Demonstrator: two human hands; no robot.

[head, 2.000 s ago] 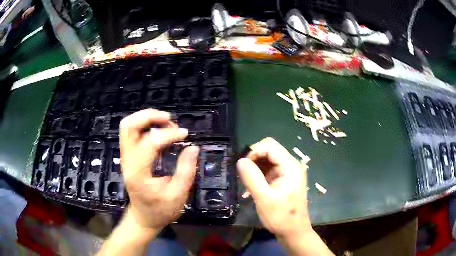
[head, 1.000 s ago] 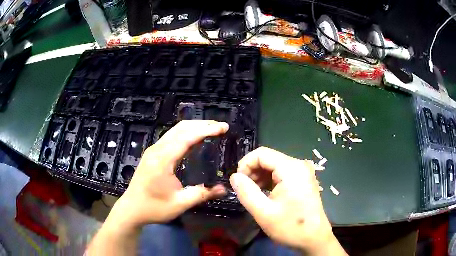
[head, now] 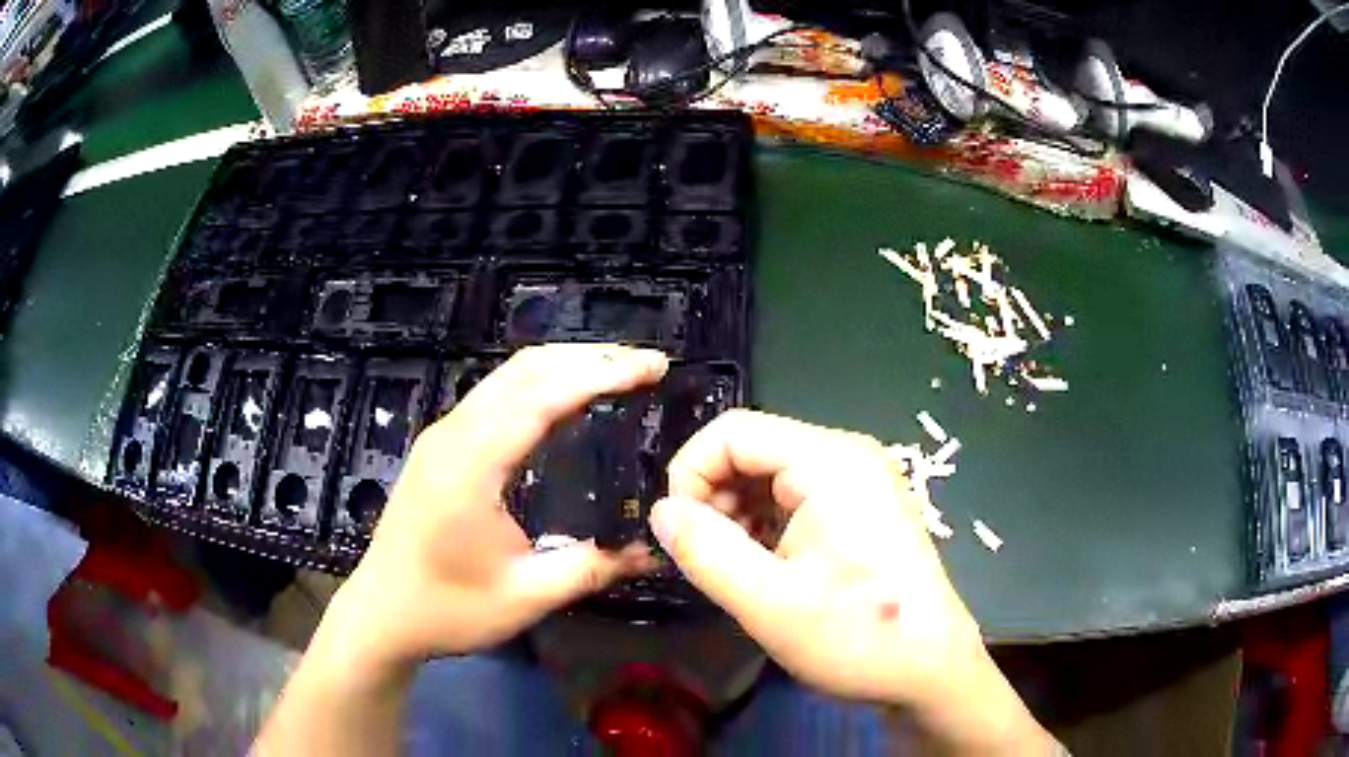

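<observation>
My left hand (head: 488,496) curls around a black plastic housing (head: 592,481) over the lower right part of the black blister tray (head: 481,311). Its thumb and fingers are at the housing's two ends. My right hand (head: 799,547) has thumb and index finger pinched at the housing's right edge; whether a small piece is between them cannot be told. A small orange-brown spot shows on the housing by these fingertips. Small pale strips (head: 984,318) lie in a pile on the green mat, and a nearer pale pile (head: 925,473) is partly hidden by my right hand.
A clear blister tray (head: 1287,429) with black oval units is at the right edge. Behind are a black mouse (head: 666,59), handheld scanners (head: 984,74) with cables, and a white ledge (head: 1058,181) with red-orange markings. A red stool (head: 651,717) is below the bench.
Since the first frame my left hand has closed around the housing and my right fingertips have come to its right edge. The view has shifted. Since the second frame the hands have moved little.
</observation>
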